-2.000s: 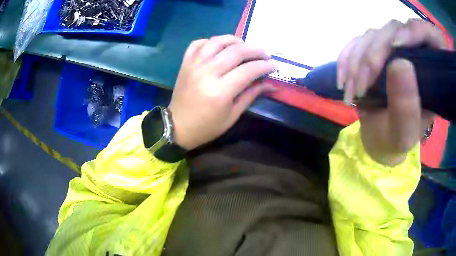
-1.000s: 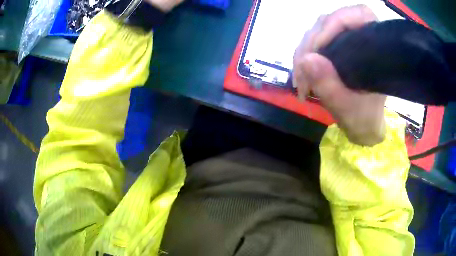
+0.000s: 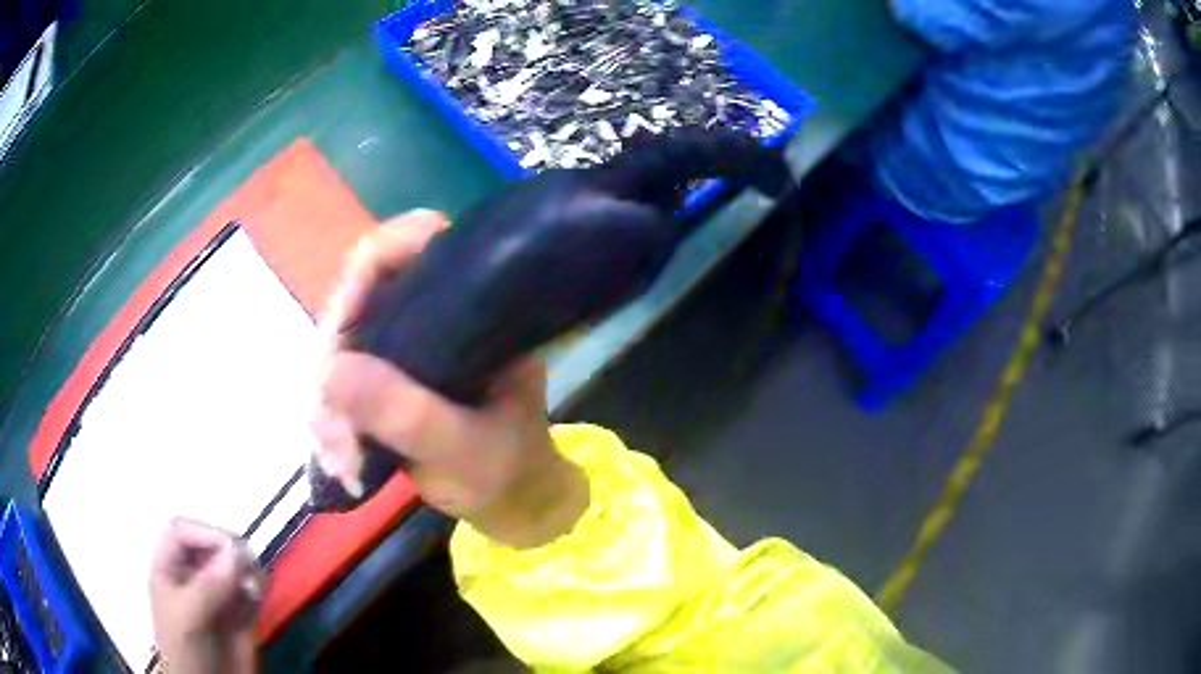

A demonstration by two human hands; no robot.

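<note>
My right hand (image 3: pixel 441 441) grips the thick black electric screwdriver (image 3: pixel 527 270), its nose pointing down to the near edge of the display panel. The panel (image 3: pixel 185 408) has a bright white face and a black edge and lies on a red board (image 3: pixel 296 217). My left hand (image 3: pixel 208 586) is small and blurred over the panel's near edge, fingers curled together; whether it holds something cannot be seen. The panel corner near the screwdriver nose is partly hidden by my right hand.
A blue bin (image 3: pixel 461 112) of silver and black metal parts stands on the green bench (image 3: pixel 356 119). Another blue bin (image 3: pixel 46 593) is cut off at the lower left. A person's blue sleeve (image 3: pixel 1014 99) and a blue stool (image 3: pixel 909 290) are at the right, beside a yellow floor line (image 3: pixel 968 461).
The view has swung to the right, bringing in the large parts bin and the person. My left hand has come back from the left bin to the panel. My right hand still holds the screwdriver.
</note>
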